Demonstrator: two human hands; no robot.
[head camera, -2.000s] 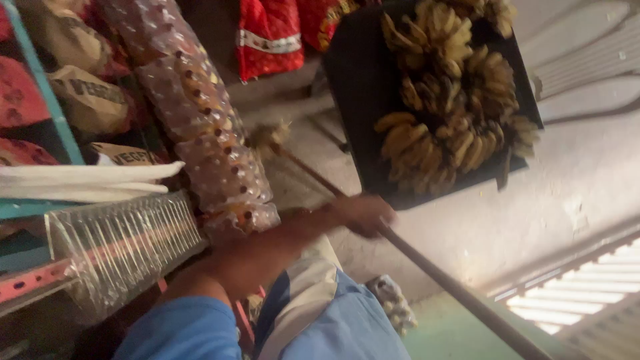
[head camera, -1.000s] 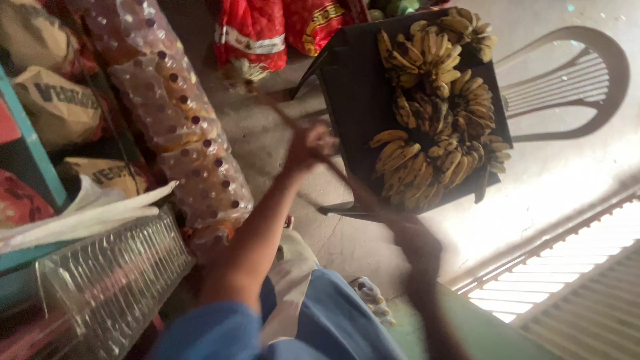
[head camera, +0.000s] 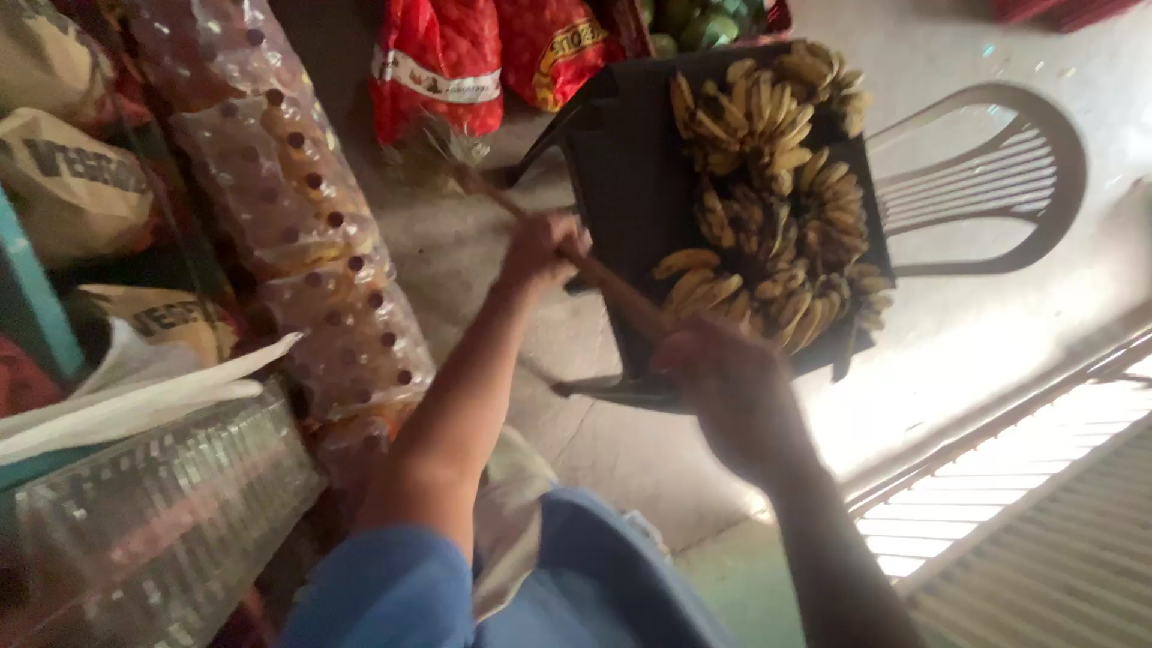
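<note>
My left hand (head camera: 544, 247) is closed around the wooden handle of a broom (head camera: 621, 292), partway along it. Further up the same handle, nearer the image's right, my right hand (head camera: 720, 373) grips it; that hand is blurred. The broom's bristle end (head camera: 450, 157) lies low by the floor, below a red bag of goods (head camera: 441, 72), and is blurred. Beside the hands stands a dark plastic chair or stool (head camera: 621, 171) bearing several bunches of bananas (head camera: 751, 117).
Long stacked packs in clear plastic (head camera: 297, 225) line the left, beside brown paper bags (head camera: 76, 180). Clear plastic containers (head camera: 171, 513) stand lower left. A light plastic chair (head camera: 990, 180) is behind the bananas. A slatted metal gate (head camera: 945, 504) lies lower right; green fruit (head camera: 706, 27) sits at the top.
Two seconds ago only one hand was visible on the handle; now both hold it. Since one second ago, the broom has shifted only slightly, and the view has moved a little.
</note>
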